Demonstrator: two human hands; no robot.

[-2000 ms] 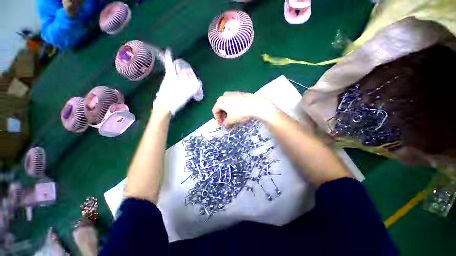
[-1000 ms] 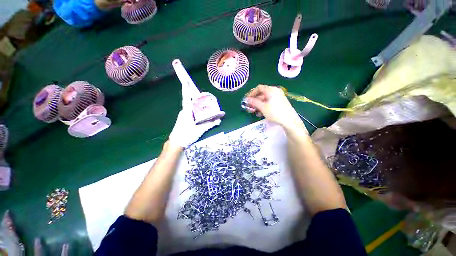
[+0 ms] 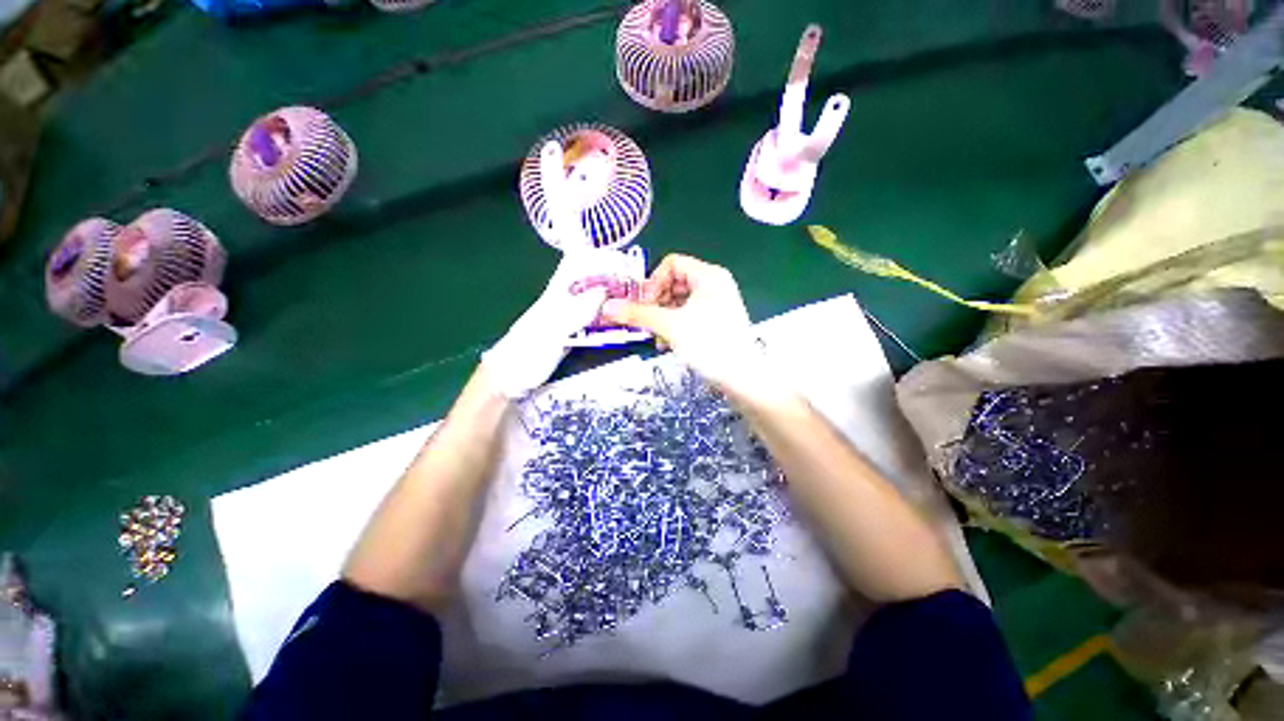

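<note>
My gloved left hand (image 3: 546, 327) holds a pink clip base (image 3: 617, 268) above the far edge of the white sheet (image 3: 324, 514). The base's pale arm points up and away, in front of a fan head. My bare right hand (image 3: 696, 313) meets the base from the right, its fingers at the base's near side. Whether it holds a spring is hidden by the fingers. A tangled heap of springs (image 3: 634, 493) lies on the sheet below my hands.
Fan heads (image 3: 293, 165) stand on the green table (image 3: 380, 310). Another clip base (image 3: 780, 172) stands ahead right. A woven sack (image 3: 1000, 338) with springs lies open at right, its yellow tie (image 3: 901, 271) trailing. Small fasteners (image 3: 151, 540) lie left. A metal strip (image 3: 1197, 99) is far right.
My right hand has moved left and now meets the clip base in my left hand. The base has turned slightly in my left hand. The surroundings have shifted with the head camera.
</note>
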